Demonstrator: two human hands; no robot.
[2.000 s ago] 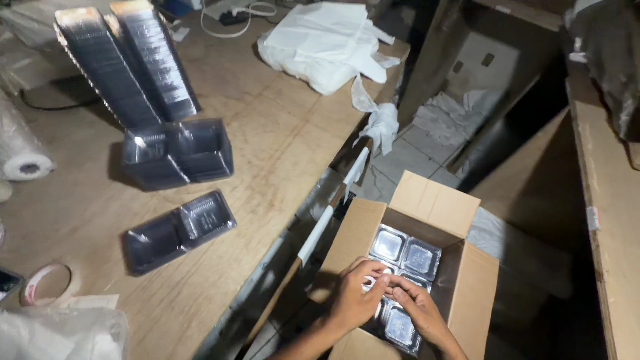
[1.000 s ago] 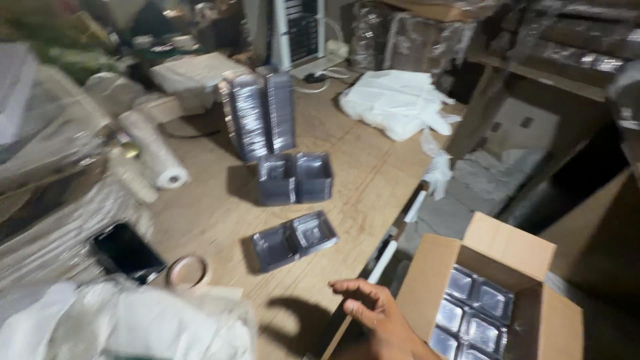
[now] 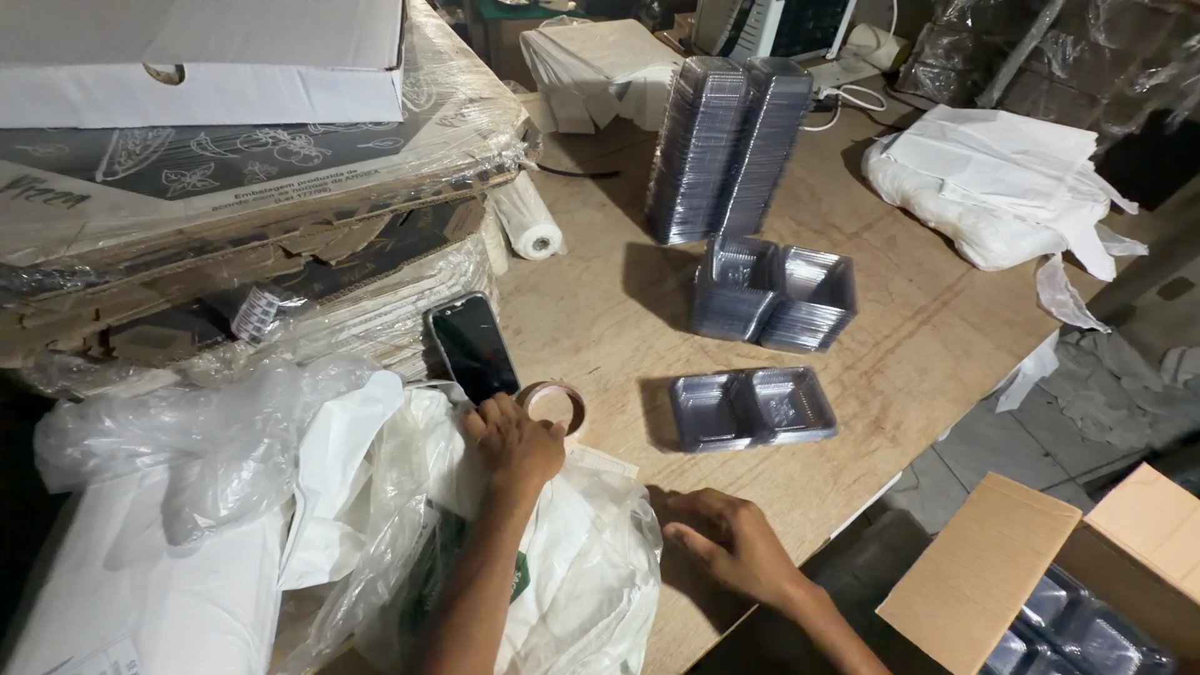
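My left hand (image 3: 517, 439) reaches over a translucent plastic bag (image 3: 591, 553), its fingers at the lower end of a smartphone (image 3: 472, 347) and beside a roll of brown tape (image 3: 555, 407); whether it grips anything cannot be told. My right hand (image 3: 731, 544) hovers at the table's front edge, fingers apart and holding nothing. Beyond it lies a small stack of two-compartment clear plastic containers (image 3: 753, 408). A taller nested stack (image 3: 774, 292) sits behind, and a very tall stack (image 3: 727, 150) stands on end farther back.
At the lower right, an open cardboard box (image 3: 984, 572) holds more plastic containers (image 3: 1087, 628). Film-wrapped printed cartons (image 3: 262, 169) are piled at the left, near a plastic film roll (image 3: 530, 220). White plastic bags (image 3: 994, 178) lie at the table's back right.
Both hands have left the cardboard box; my left hand is now by the phone and tape, my right hand over the table edge. The view has swung left.
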